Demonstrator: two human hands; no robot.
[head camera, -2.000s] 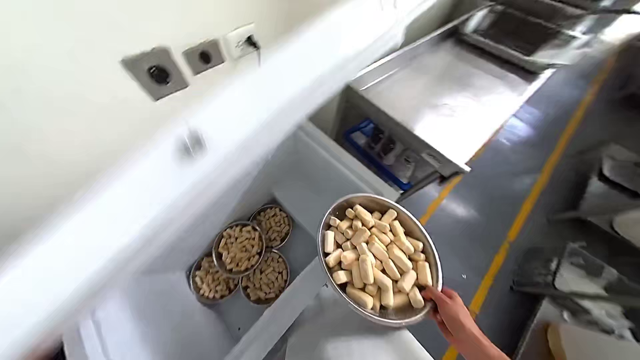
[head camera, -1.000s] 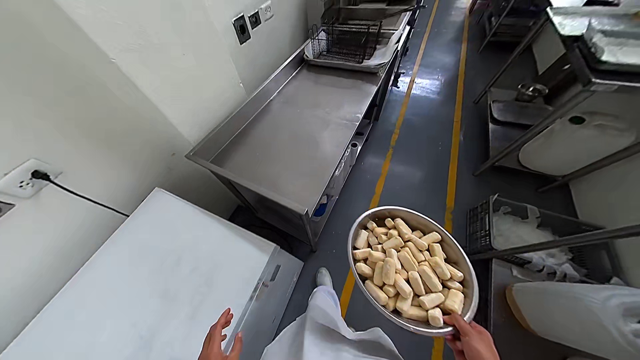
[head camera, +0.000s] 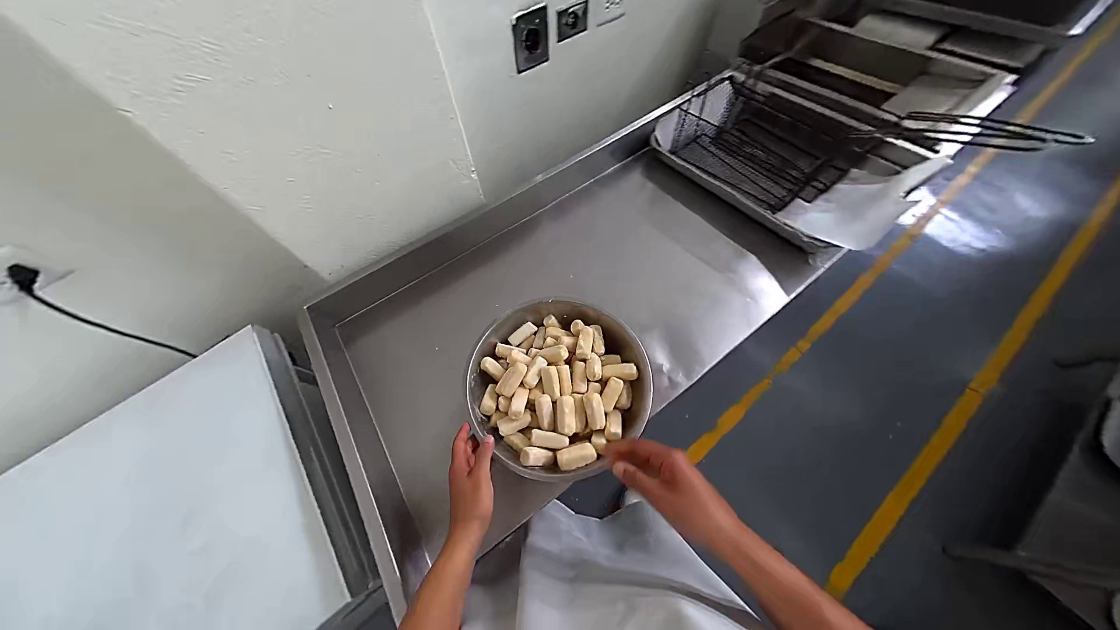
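Note:
A round stainless steel bowl (head camera: 646, 385) full of pale, short cylindrical food pieces (head camera: 560, 394) is at the near edge of a stainless steel worktable (head camera: 560, 254). My left hand (head camera: 472, 477) grips the bowl's rim at the lower left, thumb by the rim and fingers outside. At the lower right, my right hand (head camera: 656, 477) is at the rim beside the pieces, its fingers bent and a little blurred; whether it grips the rim or a piece cannot be told.
Wire fry baskets (head camera: 752, 149) lie on a paper-lined tray (head camera: 787, 232) at the table's far end. A white chest freezer lid (head camera: 166, 507) is at the left. Wall outlets (head camera: 530, 39) are above the table. Yellow lines (head camera: 954, 420) mark the floor at the right.
The bowl, held by my right hand alone over the floor earlier, is now at the steel worktable. My left hand has come onto its rim. The view has turned toward the table.

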